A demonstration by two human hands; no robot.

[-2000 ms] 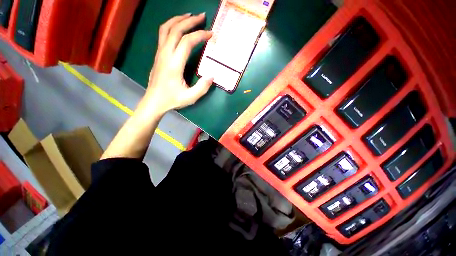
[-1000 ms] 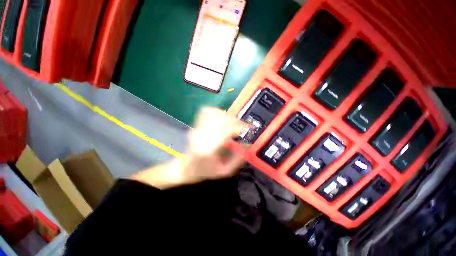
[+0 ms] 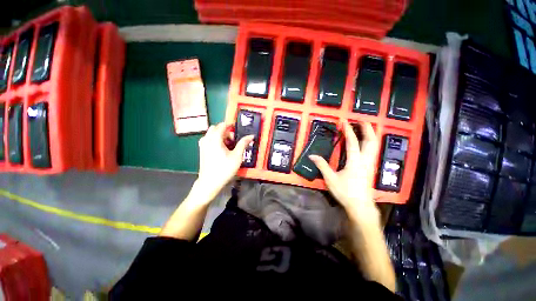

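Note:
A red foam tray (image 3: 329,111) lies in front of me with two rows of pockets. The far row holds several dark covered phones (image 3: 332,76). The near row holds open-back phones with pale labels (image 3: 283,144). My left hand (image 3: 217,159) is at the near row's leftmost pocket, thumb and fingertips around the open-back phone (image 3: 249,126) there. My right hand (image 3: 355,167) has its thumb on a dark back cover (image 3: 317,150), which lies tilted over the third near pocket. My right hand partly hides the fourth pocket.
A separate lit smartphone (image 3: 188,97) lies on the green mat (image 3: 147,106) left of the tray. Upright red foam trays (image 3: 76,94) stand at the left, more red foam (image 3: 305,12) behind. Black blister trays (image 3: 485,147) with whitish film are at the right. A yellow line crosses the floor.
The view has turned and levelled over the tray. My left hand has moved to the leftmost near pocket. My right hand has come into view with a dark cover.

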